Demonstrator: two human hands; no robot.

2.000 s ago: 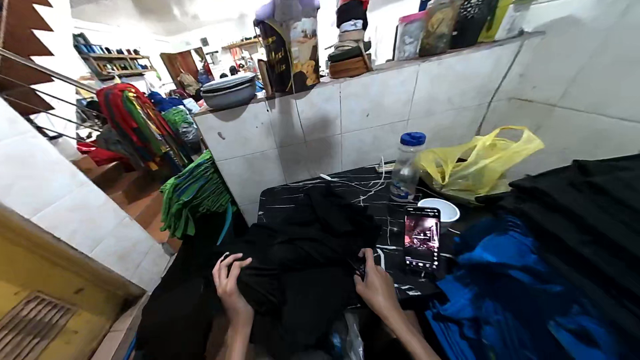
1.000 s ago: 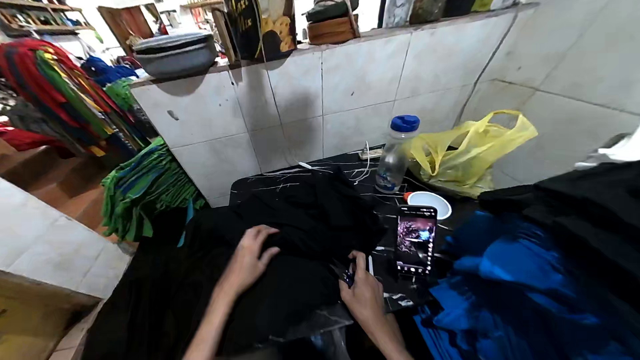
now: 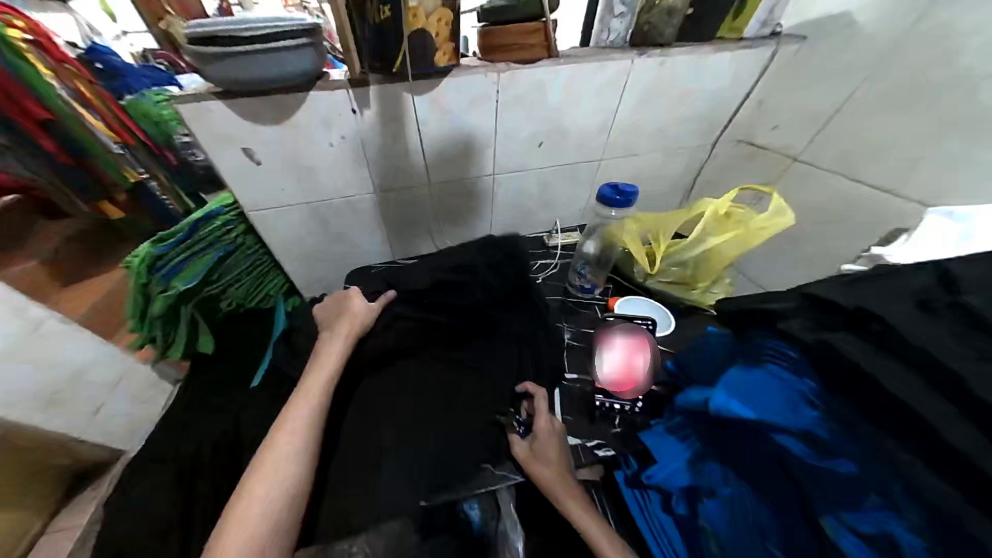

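Observation:
Black fabric (image 3: 434, 372) lies spread over a dark marbled table. At its upper left edge, my left hand (image 3: 349, 314) grips the cloth between thumb and fingers. My right hand (image 3: 539, 434) is closed around a small dark tool (image 3: 521, 418), perhaps thread snips, at the fabric's right side; most of it is hidden by the fingers. Just right of that hand, a lit phone (image 3: 620, 399) lies on the table below a small white dish (image 3: 647, 311).
A plastic bottle with a blue cap (image 3: 593, 256) and a yellow plastic bag (image 3: 690, 248) stand at the back. Blue fabric (image 3: 752, 442) is piled at right, green cloth strips (image 3: 209, 279) at left. A tiled wall (image 3: 442, 163) runs behind.
My left hand has moved left and away from me over the black fabric, which now lies more spread out. The right hand still holds the small tool.

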